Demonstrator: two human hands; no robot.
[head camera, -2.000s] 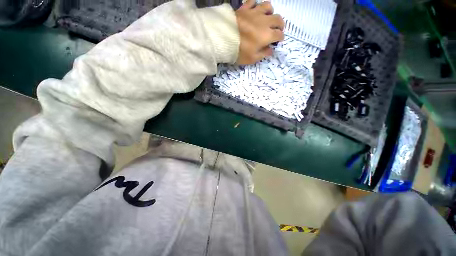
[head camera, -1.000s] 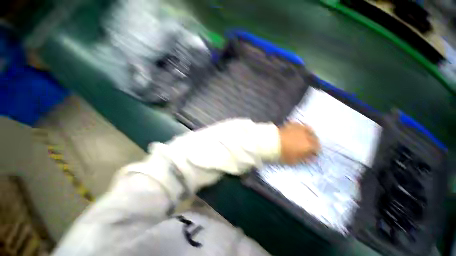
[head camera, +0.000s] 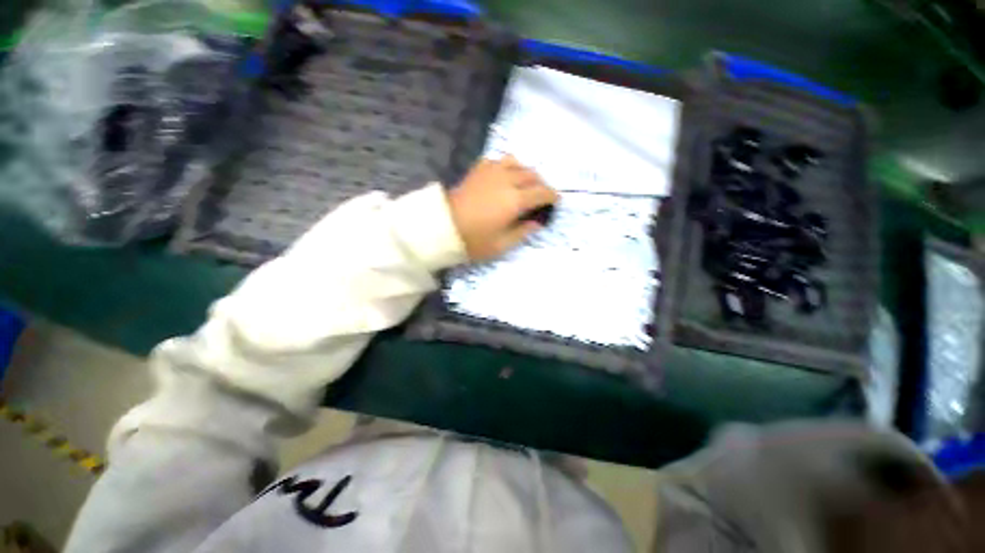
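Note:
My left hand (head camera: 501, 208) is over the left side of the middle tray (head camera: 540, 337), its fingers bent together on a small black part (head camera: 538, 215). The fingers partly hide the part. Beneath and beside the hand lies a loose heap of small white pieces (head camera: 562, 275). Aligned white strips (head camera: 605, 124) fill the tray's upper part. Black glossy parts (head camera: 756, 232) lie in the right tray (head camera: 853, 259). My right hand is not seen; only a grey sleeve or knee and a blurred brownish patch show at the lower right.
The left tray (head camera: 356, 130) has a few dark parts at its upper left corner. A clear plastic bag (head camera: 130, 130) with black parts lies left of it. A bin of white pieces (head camera: 953, 335) is at the far right. The green bench edge runs below the trays.
The view has swung about, so the trays sit elsewhere in the picture. My left hand is still over the middle tray, now at its left side, and a black part shows at its fingertips.

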